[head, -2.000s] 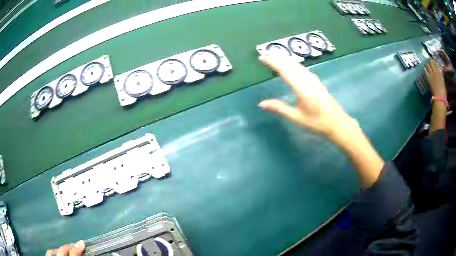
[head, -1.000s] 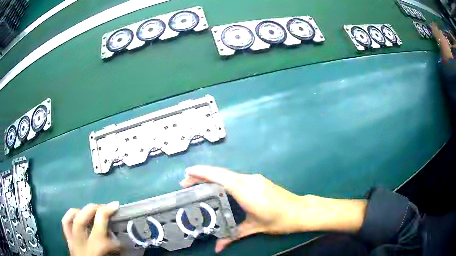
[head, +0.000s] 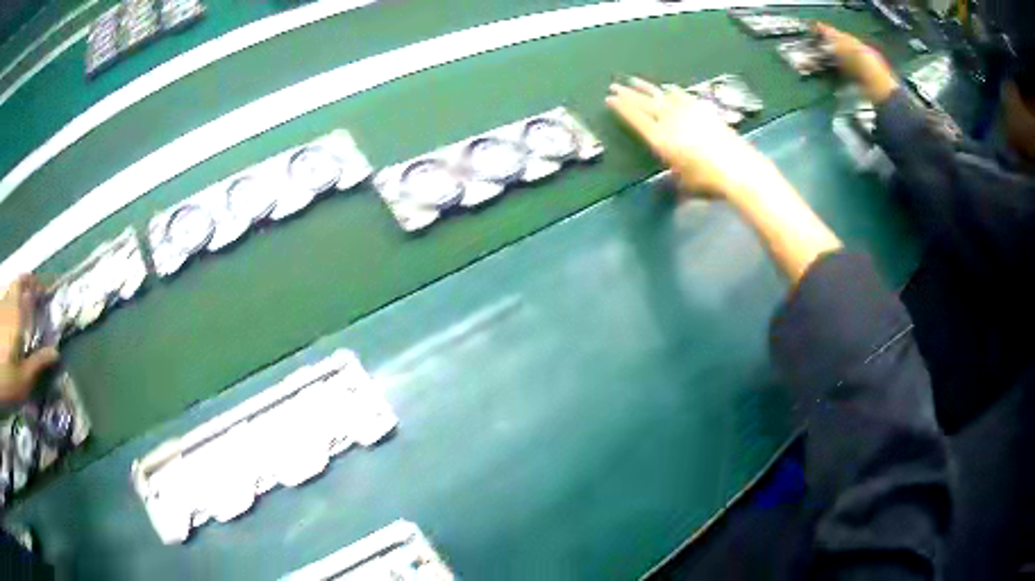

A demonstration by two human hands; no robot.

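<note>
My right hand [head: 692, 142] is blurred, with its fingers stretched out over the belt. It partly covers a three-unit module [head: 726, 100], and I see nothing held in it. My left hand [head: 16, 346], cut off by the left edge, is beside two belt modules, one above [head: 97, 281] and one below [head: 57, 422]; its grip is unclear. A silver-grey plate [head: 267, 448] lies on the bench, scalloped edge towards me. Another plate [head: 380, 556] is cut off by the bottom edge.
Two ring-side-up modules [head: 488, 170] [head: 261, 202] lie along the green belt. White strips [head: 284, 68] run behind them, with another module [head: 142, 28] beyond. At the upper right, another person's hand [head: 857, 59] touches a module [head: 804, 55]. More modules lie near that person's dark sleeve.
Both hands have let go of the grey module held a second ago. The right hand has moved up and right over the belt, the left to the far left. The view has shifted.
</note>
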